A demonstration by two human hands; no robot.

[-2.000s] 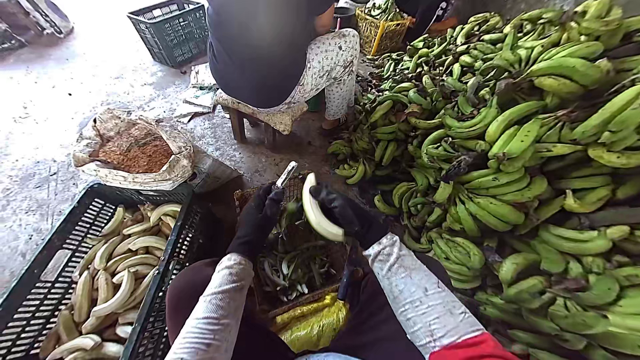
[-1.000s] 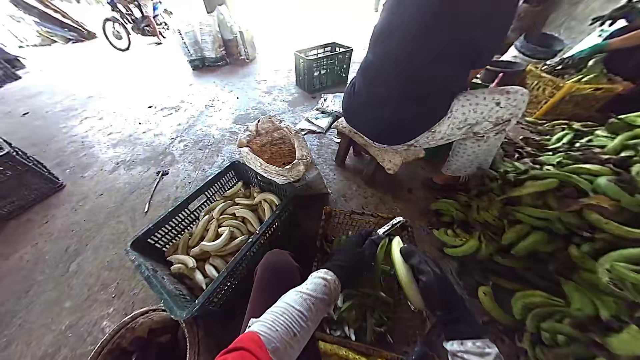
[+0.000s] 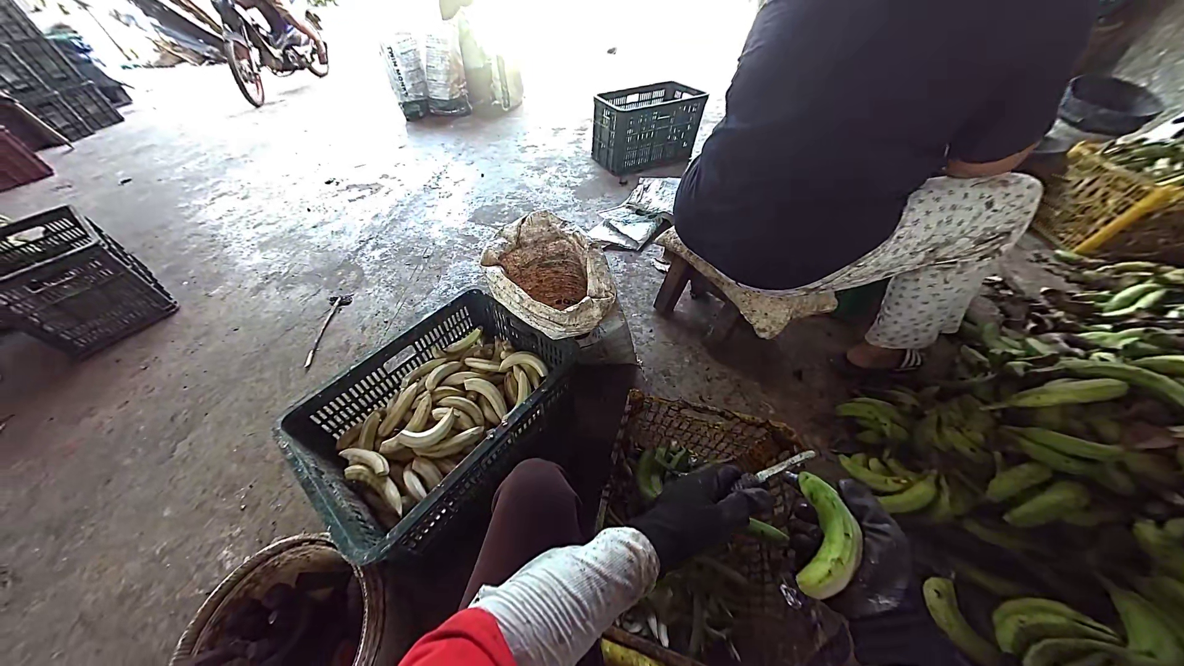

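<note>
My left hand (image 3: pixel 698 513), in a black glove, is closed around the handle of a knife (image 3: pixel 784 465), its blade pointing right. In my gloved right hand (image 3: pixel 874 555) lies an unpeeled green plantain (image 3: pixel 830 536), just right of the blade tip. Below both hands is a wire-mesh basket (image 3: pixel 703 421) with green peels (image 3: pixel 689 601) in it. Peeled plantains (image 3: pixel 453 407) fill part of the dark green plastic crate (image 3: pixel 370 370) to the left. A large heap of green plantains (image 3: pixel 1054 462) covers the floor on the right.
A co-worker (image 3: pixel 860 139) sits on a low wooden stool (image 3: pixel 673 282) ahead. An open sack (image 3: pixel 550 273) of reddish-brown material stands behind the crate. A round container (image 3: pixel 277 592) is at lower left, stacked crates (image 3: pixel 83 277) farther left, another crate (image 3: pixel 647 125) ahead, a yellow basket (image 3: pixel 1105 199) at right.
Two seconds ago my right hand held a pale, peeled plantain; now it holds one with green skin. The view has swung left and shows more of the floor.
</note>
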